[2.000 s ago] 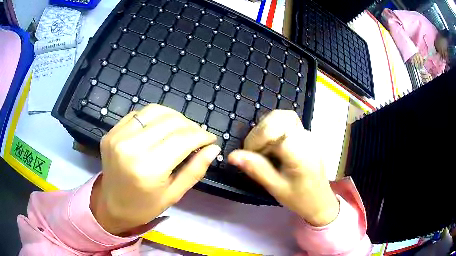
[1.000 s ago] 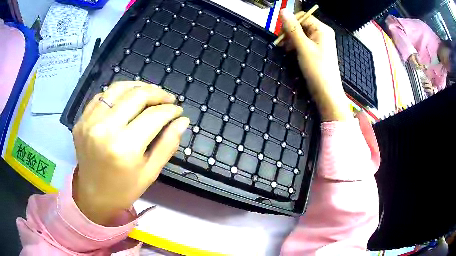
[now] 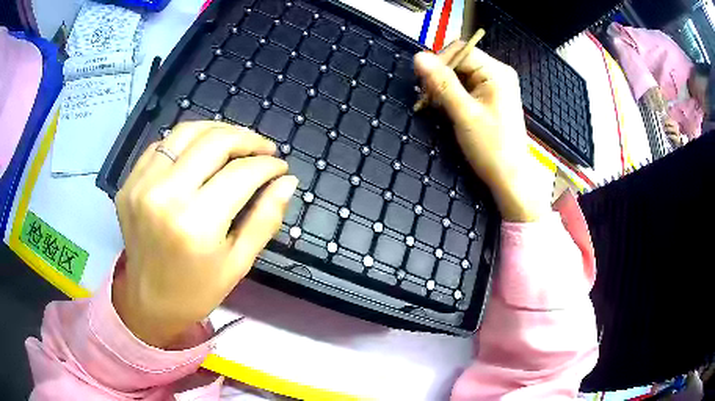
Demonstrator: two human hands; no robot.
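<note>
A black blister tray point(image 3: 337, 125) lies in front of me, with small silvery metal parts point(image 3: 344, 212) at its grid crossings. My left hand point(image 3: 205, 227) rests over the tray's left part, fingers curled, thumb and fingertips near each other; whether it holds a small part is hidden. My right hand point(image 3: 482, 117) is over the tray's upper right and holds a thin yellow-gold stick point(image 3: 468, 48) like a pen, its tip pointing down at the tray near a metal part.
A flat side tray point(image 3: 560, 98) lies at the upper right. A tall black tray stack point(image 3: 658, 274) stands on the right. White paper slips point(image 3: 92, 117) and a green label point(image 3: 53, 246) are on the left. A person's pink sleeve point(image 3: 643, 55) shows at the upper right.
My right hand has gone from the tray's front to its upper right, where the stick now shows; in the last second it shifted slightly down-left. My left hand moved left earlier, then stayed nearly still.
</note>
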